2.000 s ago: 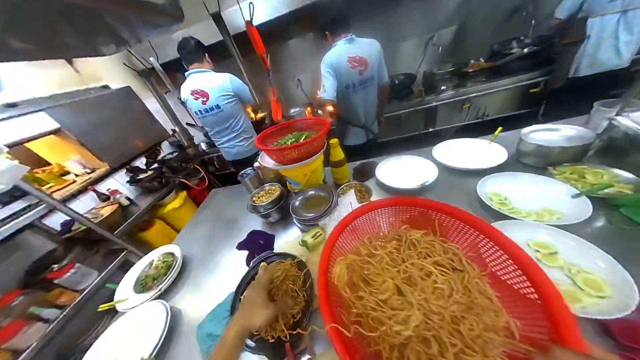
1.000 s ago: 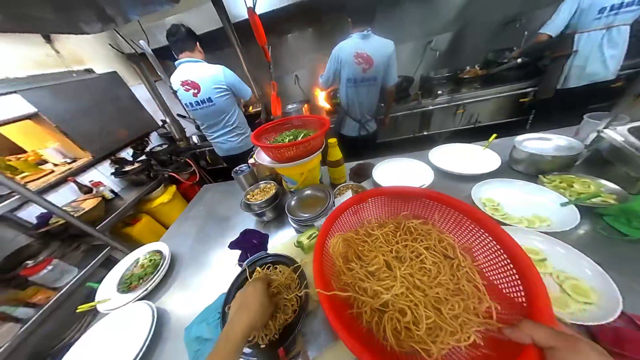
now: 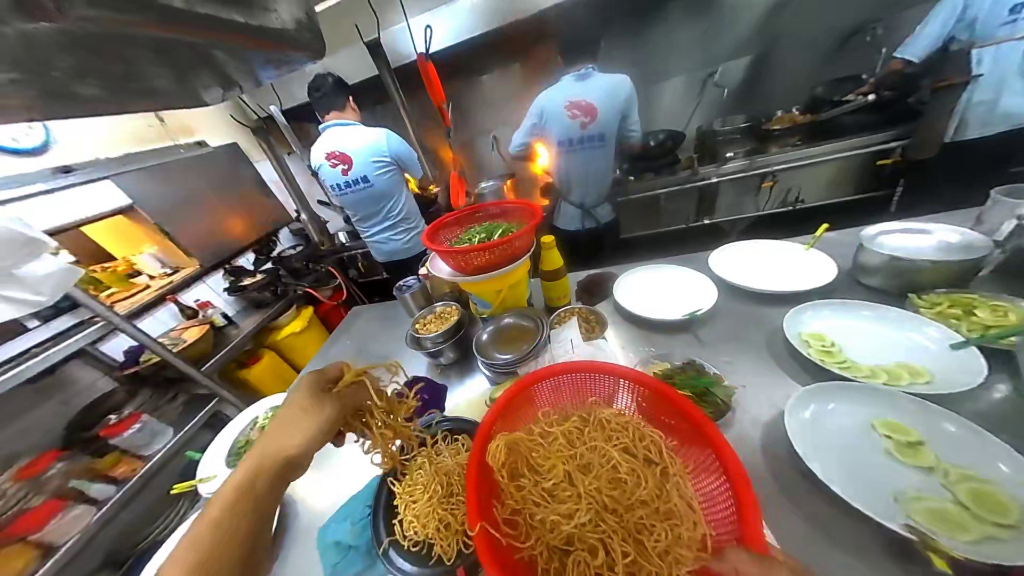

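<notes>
My left hand holds a bunch of brown fried noodles raised just left of and above a dark round pan. More noodles are heaped in that pan. To its right, a large red plastic colander full of noodles leans slightly toward me. My right hand is at the colander's lower right rim, mostly cut off by the frame's bottom edge. A teal cloth lies left of the pan.
White plates with cucumber slices stand on the right. Behind are steel bowls, a yellow bottle and a red basket of greens. Plated greens sit at left. Persons in light-blue shirts work at stoves with a flame.
My left hand has risen out of the pan with noodles in its fingers. The noodle colander has shifted relative to the pan, and a bowl of greens shows behind it.
</notes>
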